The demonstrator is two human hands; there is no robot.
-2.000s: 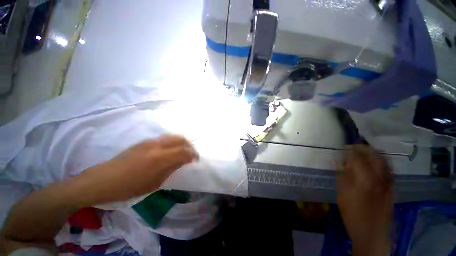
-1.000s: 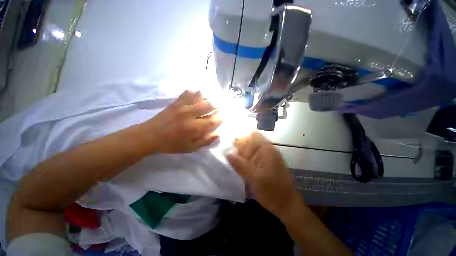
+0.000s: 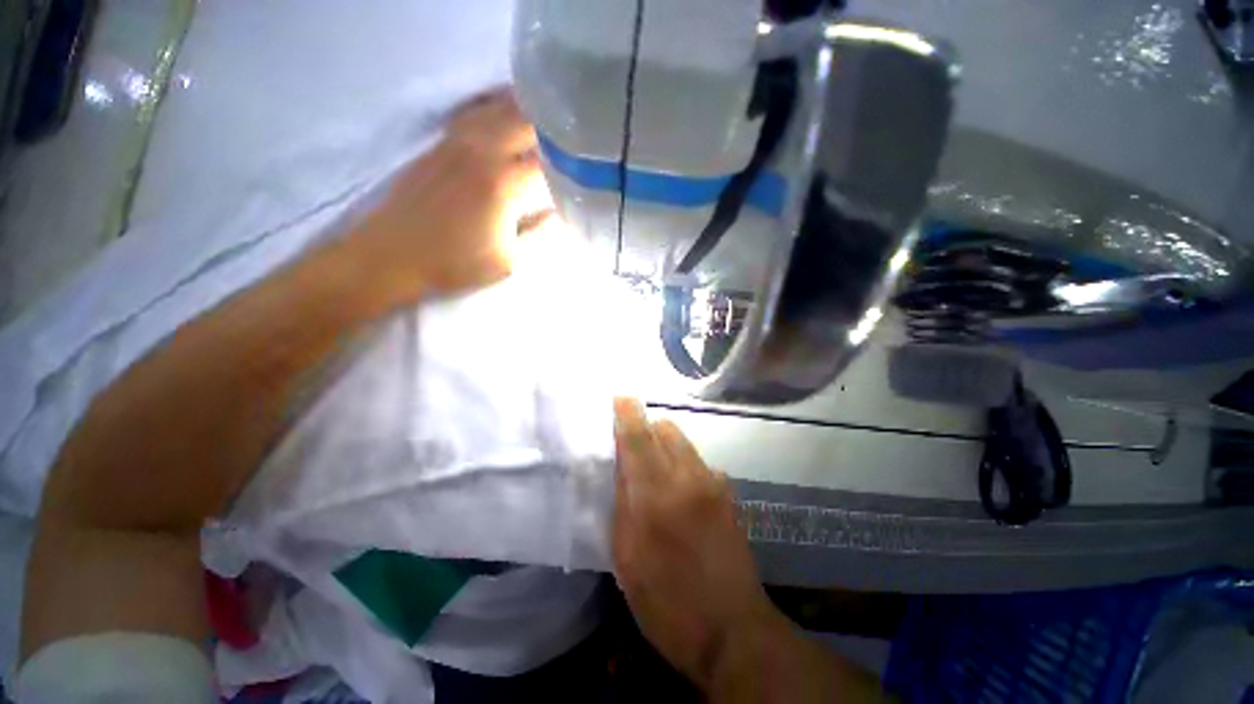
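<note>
The white garment piece (image 3: 399, 426) lies on the table under the sewing machine head (image 3: 591, 83), glaring in the lamp. My left hand (image 3: 475, 200) is on the cloth, left of the machine head, its fingertips lost in the glare; its grip cannot be told. My right hand (image 3: 681, 536) lies at the cloth's right edge near the table front, fingers close together and pointing to the needle area; whether it pinches the cloth cannot be told. The needle and presser foot are hidden by glare and the shiny metal guard (image 3: 860, 206).
Black scissors (image 3: 1025, 461) lie on the machine bed at right. The edge ruler (image 3: 839, 530) runs along the table front. A blue basket (image 3: 1018, 640) is below right. A green part (image 3: 406, 591) and a red part (image 3: 230, 612) hang below left. A yellowish strip (image 3: 149, 117) crosses the table.
The right hand let go of the scissors and came to the cloth. The left hand moved up and away beside the machine head. The cloth shifted, and the view is closer to the machine.
</note>
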